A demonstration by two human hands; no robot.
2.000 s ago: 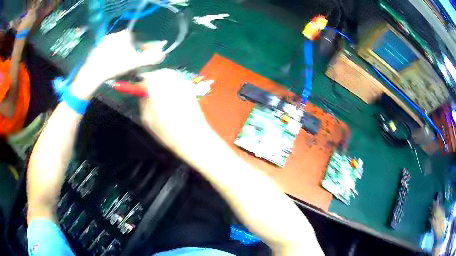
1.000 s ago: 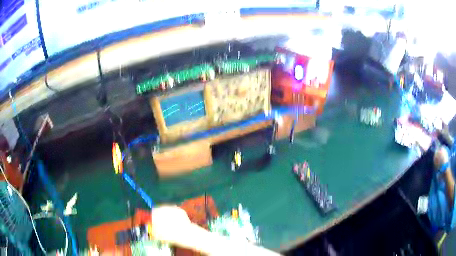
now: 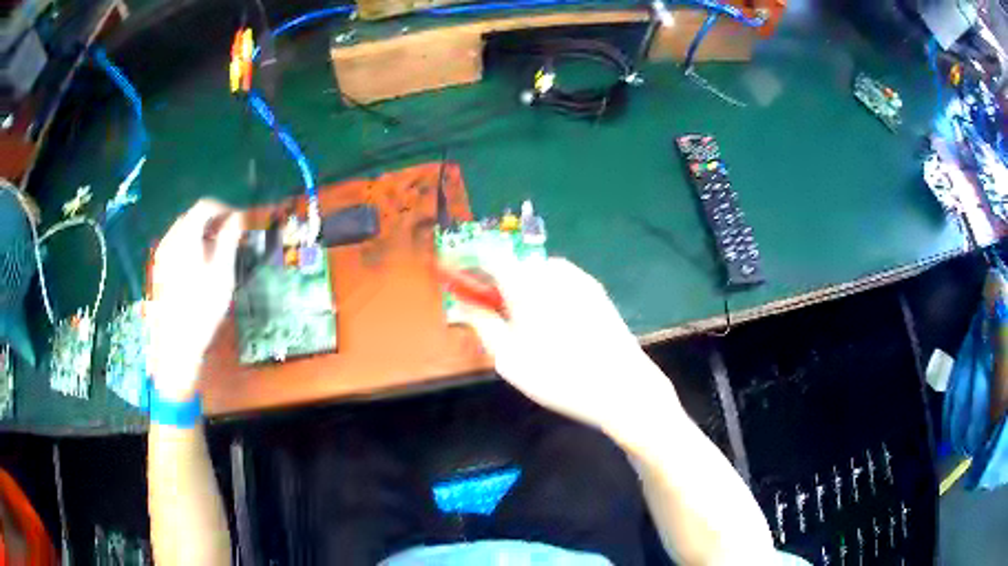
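A green circuit board (image 3: 285, 307) lies on the orange-brown mat (image 3: 381, 337), with the blue cable (image 3: 290, 149) running to its far edge. My left hand (image 3: 197, 276), blurred, is at this board's left side by the black connector block; whether it grips anything cannot be told. A second circuit board (image 3: 462, 241) is at the mat's right edge. My right hand (image 3: 553, 326) is over its near part and holds a red pen (image 3: 473, 290). The hand hides part of that board.
A black remote control (image 3: 721, 210) lies at right. Coiled black cable (image 3: 586, 91) lies behind, near a wooden stand (image 3: 407, 66). More boards (image 3: 73, 354) lie at left by a teal fan (image 3: 16, 271). A board rack (image 3: 835, 498) is below the bench edge at right.
The view has tilted down from the screens and instruments to the mat. My left hand has come into view at the left board; my right hand is now over the right board.
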